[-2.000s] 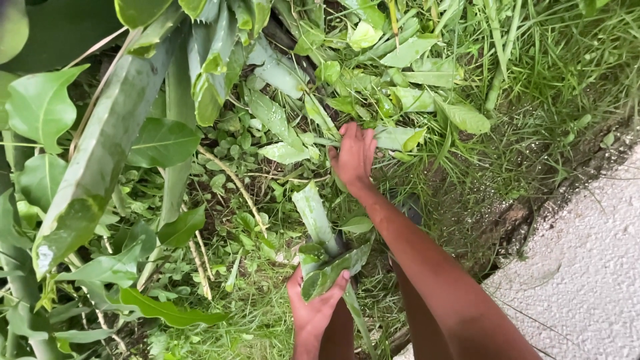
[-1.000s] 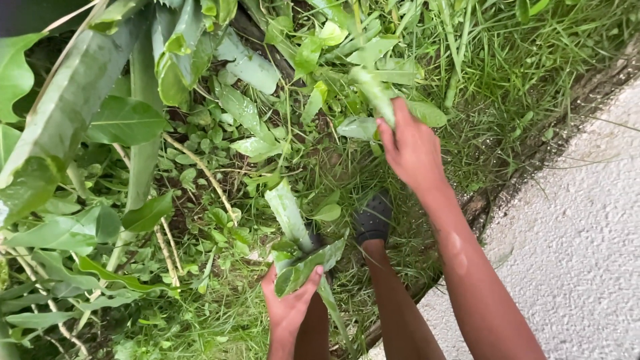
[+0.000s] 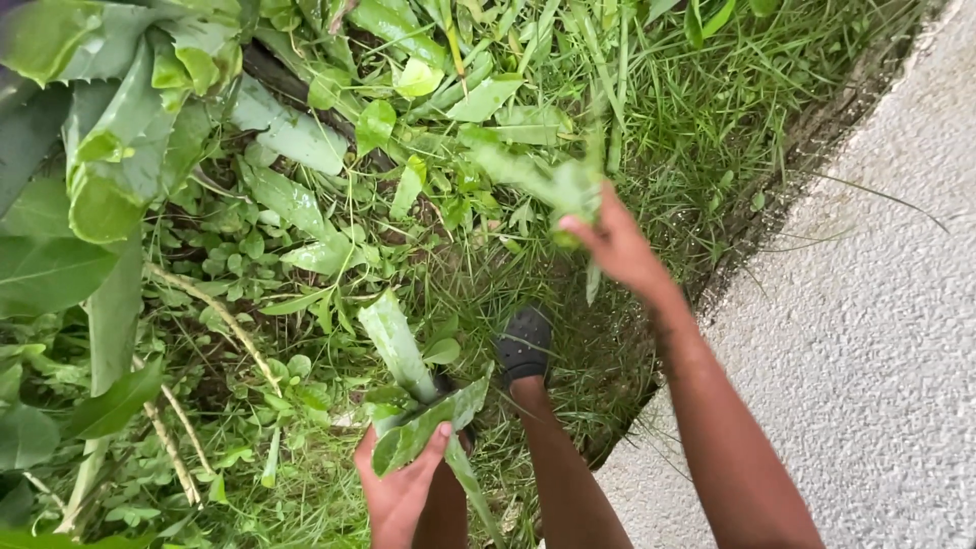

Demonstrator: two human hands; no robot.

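My left hand (image 3: 402,476), at the bottom centre, grips several cut aloe vera leaf pieces (image 3: 427,427); one points up and another crosses it. Up and to the right, my right hand (image 3: 614,240) holds an aloe leaf piece (image 3: 526,171), blurred, reaching up and left from the fingers. More cut aloe leaves (image 3: 293,206) lie on the grass and weeds left of my right hand. A standing aloe plant (image 3: 130,145) with several cut leaf ends fills the upper left.
A rough white concrete surface (image 3: 846,328) runs along the right, with a soil edge beside the grass. My foot in a dark clog (image 3: 524,339) stands between my hands. Broad-leaved plants (image 3: 46,274) and dry stems (image 3: 217,313) are at the left.
My right hand was at the leaves on the ground two seconds ago; it has since lifted away to the right with an aloe piece. My left hand keeps its hold on its bundle.
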